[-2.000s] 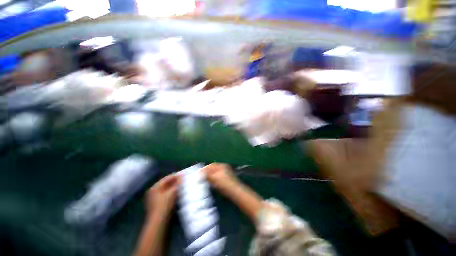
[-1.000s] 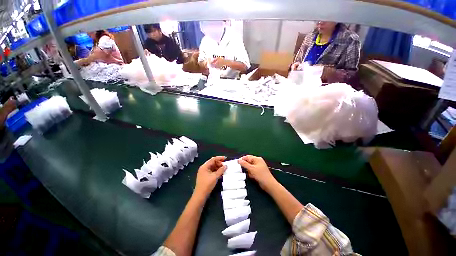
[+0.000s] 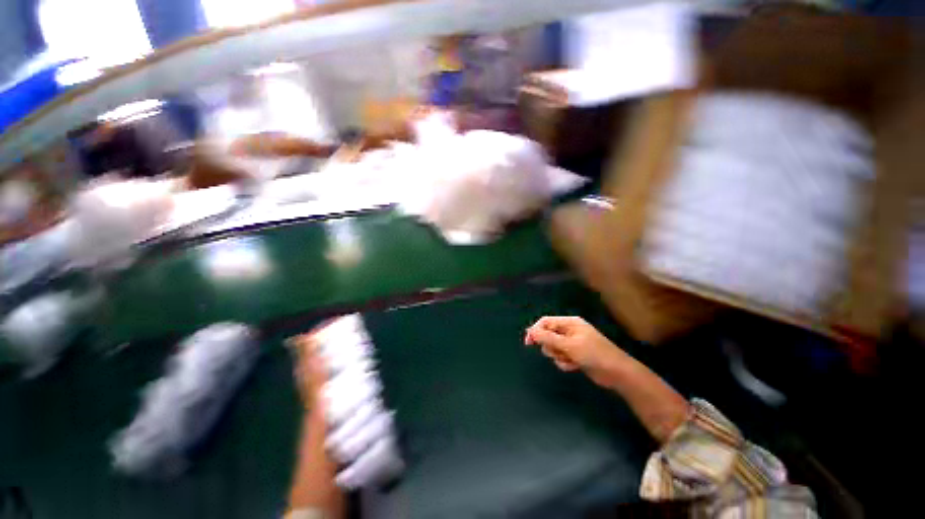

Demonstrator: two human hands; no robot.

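Note:
The frame is blurred by motion. A row of overlapping white packets (image 3: 357,405) lies on the dark-green bench (image 3: 477,405) in front of me. My left hand (image 3: 312,370) is at the far left end of this row, touching its side; whether its fingers grip it is unclear. My right hand (image 3: 563,343) is over the bench, to the right of the row and away from it, fingers curled together; I see nothing clearly held in it. A second row of white packets (image 3: 188,397) lies at the left.
An open carton (image 3: 659,279) filled with white rows (image 3: 761,203) stands tilted at the right. A loose white strip (image 3: 753,377) is below it. A white heap (image 3: 477,182) lies across the bench. A shelf beam (image 3: 304,46) crosses overhead. Blurred people are opposite.
The view has swung right, bringing the filled carton into sight. My right hand has left the packet row and moved right. My left hand remains beside the row.

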